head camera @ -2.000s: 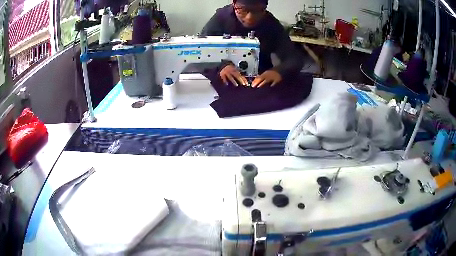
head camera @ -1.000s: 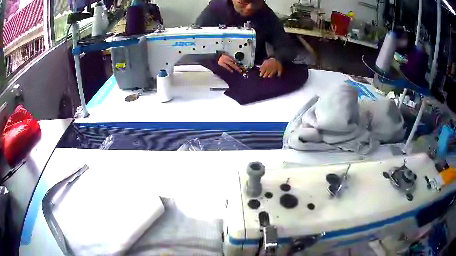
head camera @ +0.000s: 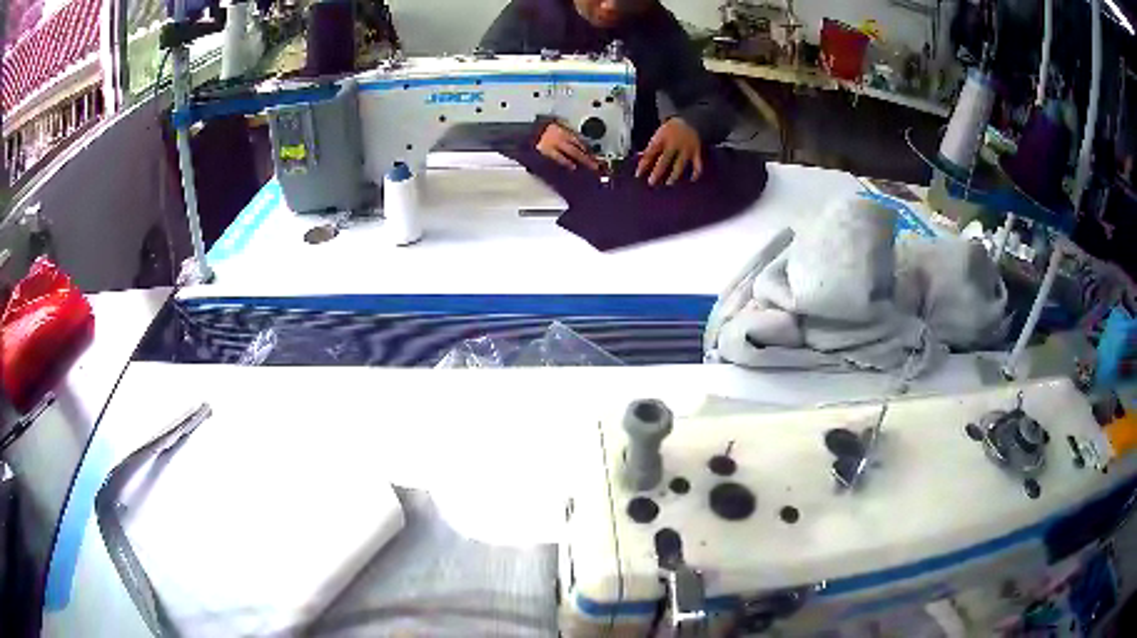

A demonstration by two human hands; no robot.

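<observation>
Neither of my hands is in view. A light grey garment piece (head camera: 480, 576) lies flat on the near table, left of the near lockstitch machine (head camera: 798, 536). A smooth white panel (head camera: 268, 536) lies on the grey cloth and blends with the tabletop. A long narrow grey strip (head camera: 116, 530) curves along the left side of the panel, its upper end pointing up and right. The needle area of the near machine is cut off by the bottom edge.
A grey garment pile (head camera: 848, 293) sits behind the near machine. Across, a person's hands (head camera: 670, 152) rest on dark purple cloth (head camera: 623, 209) at the opposite machine (head camera: 499, 100). A red plastic bag (head camera: 44, 330) lies far left. Thread cones (head camera: 966, 119) stand right.
The view has shifted slightly, so the opposite table sits higher in the picture. The opposite person's hands and dark cloth have moved a little. The near grey cloth, panel and strip lie as before.
</observation>
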